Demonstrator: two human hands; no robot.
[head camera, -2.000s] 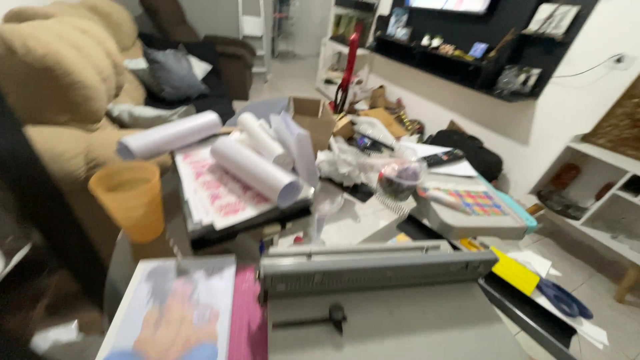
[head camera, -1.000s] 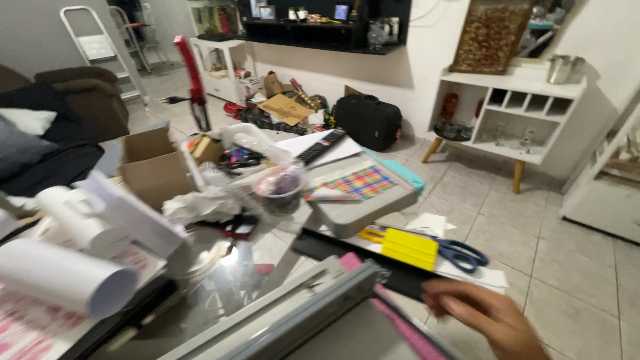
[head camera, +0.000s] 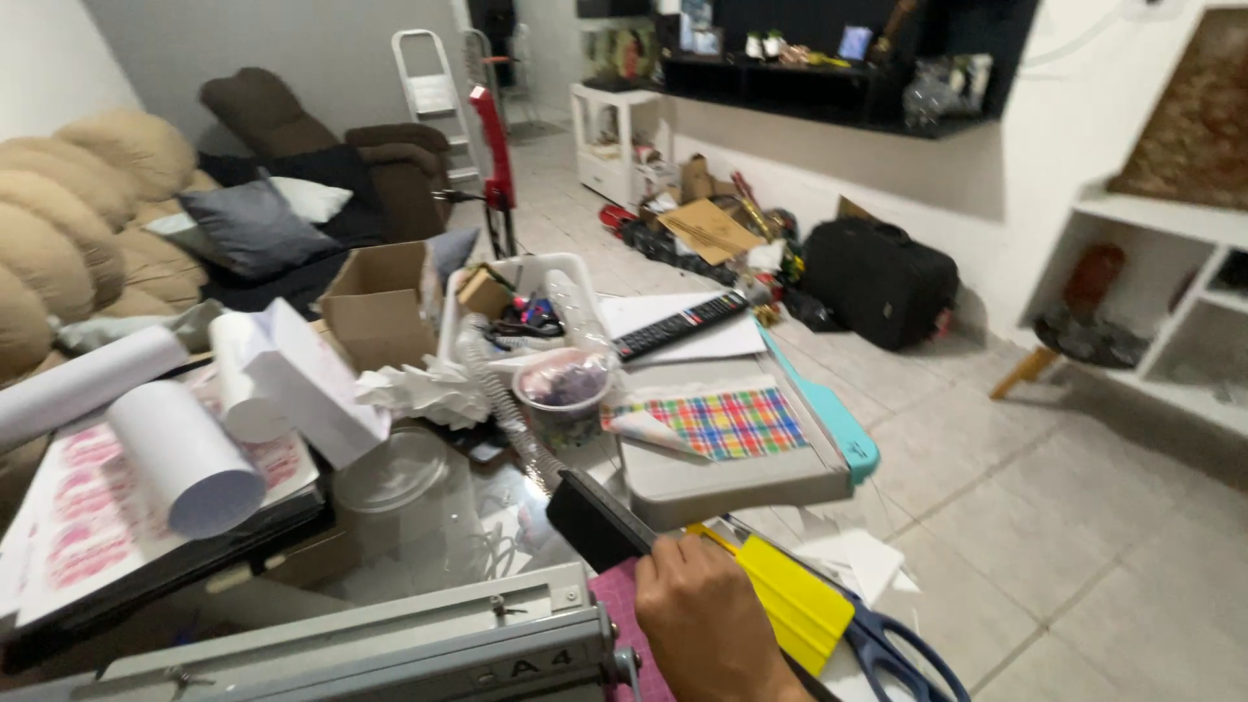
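Observation:
My right hand (head camera: 707, 619) is closed around a long black bar-shaped object (head camera: 597, 522), its near part hidden under the fingers. The bar's flat end points up and left over the glass table. Left of the hand lies a grey metal desktop machine (head camera: 390, 648) marked A4, cropped by the bottom edge. A pink mat (head camera: 616, 595) shows between machine and hand. Right beside the hand are a yellow plastic squeegee (head camera: 795, 600) and scissors with dark blue handles (head camera: 902, 653). My left hand is out of view.
Rolled white paper (head camera: 185, 458) lies on printed sheets at the left. Behind are a cardboard box (head camera: 380, 302), a white bin (head camera: 526, 292), a plastic cup (head camera: 564, 395) and a remote control (head camera: 682, 325). A grey and turquoise paper trimmer (head camera: 731, 478) holds checked paper.
My right hand, apart from the black bar one second ago, now grips it. The bar has been lifted and its far end raised. The view has swung about.

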